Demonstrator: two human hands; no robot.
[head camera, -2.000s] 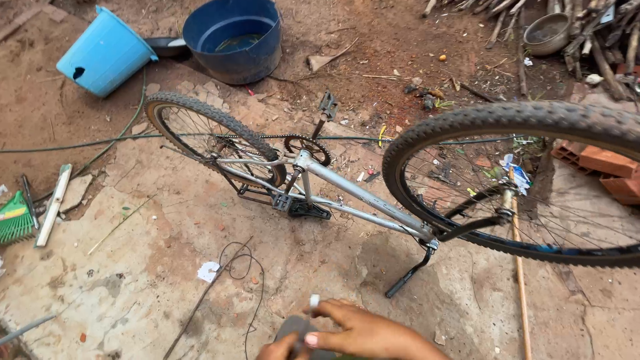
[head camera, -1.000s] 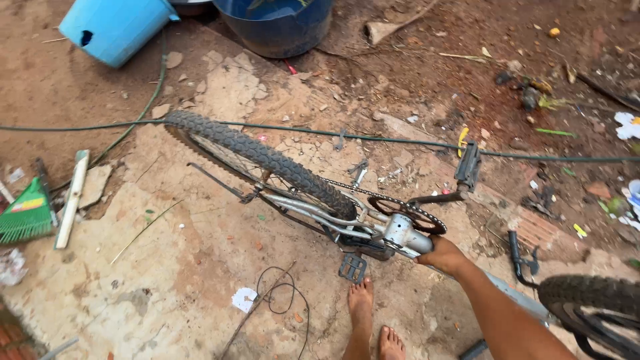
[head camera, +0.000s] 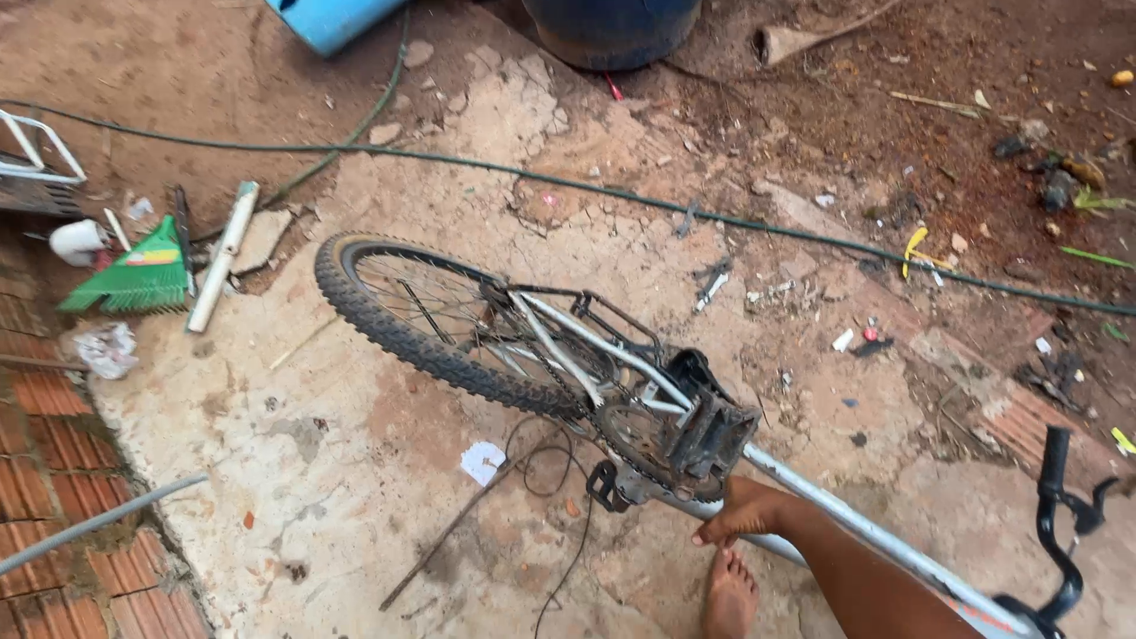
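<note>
My right hand (head camera: 741, 515) is closed around a silver tube of the bicycle frame (head camera: 852, 515), just beside the crank. Left of the hand are the chainring (head camera: 652, 453) and a small black pedal (head camera: 603, 485); a larger, worn pedal (head camera: 714, 435) is just above it. The knobby rear tire (head camera: 426, 364) extends to the upper left over the concrete. At the right edge the black handlebar grip (head camera: 1054, 457) and brake lever (head camera: 1090, 515) stick up. The front wheel is out of frame. My left hand is out of view.
My bare foot (head camera: 729, 595) is below the frame tube. A green hose (head camera: 550, 180) crosses the ground behind the bicycle. A thin stick (head camera: 453, 541) and wire lie beneath it. A green rake head (head camera: 142, 271), a white strip (head camera: 222, 257) and bricks (head camera: 67, 493) are on the left.
The bicycle, wheels up two seconds ago, has been swung round and tilted, its chainring now on the near side. My right hand, apart from it then, now grips the frame. My left hand has left view.
</note>
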